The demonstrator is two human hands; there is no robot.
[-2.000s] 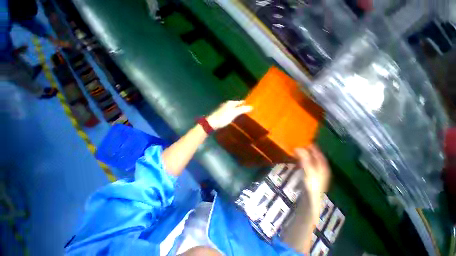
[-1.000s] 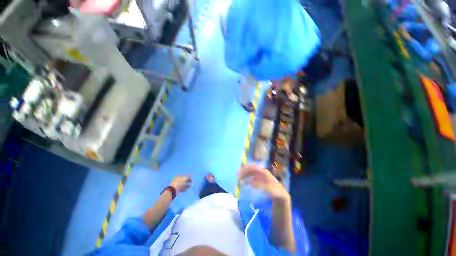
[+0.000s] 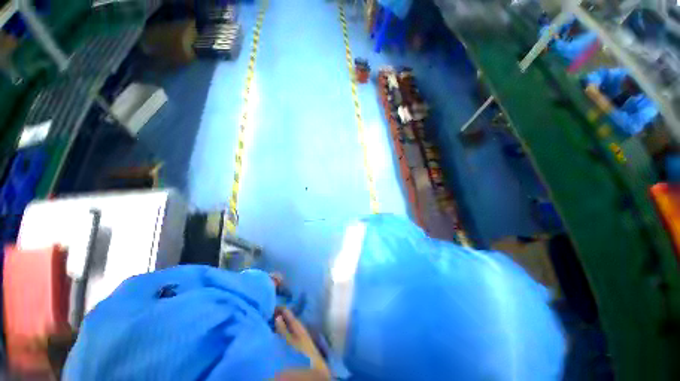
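Two large blue cloth shapes fill the bottom of the view, one at left (image 3: 179,324) and one with a white band at right (image 3: 447,305). They look like smocks. A blurred hand (image 3: 297,335) shows between them at the bottom centre; I cannot tell whose it is or whether it holds anything. I cannot make out either of my hands for certain. An orange housing (image 3: 666,212) is cut off by the right edge, by the green bench.
A blue aisle floor (image 3: 306,126) with yellow-black tape runs ahead. A white-topped cabinet (image 3: 127,216) and a red object (image 3: 33,286) stand at near left. A low row of items (image 3: 417,149) lies right of the aisle. The long green bench (image 3: 552,149) runs along the right, with people in blue beyond.
The view has turned along the aisle. The person in blue ahead no longer shows there; a large blue shape is now close at lower right. My two hands, apart before, are no longer clearly seen.
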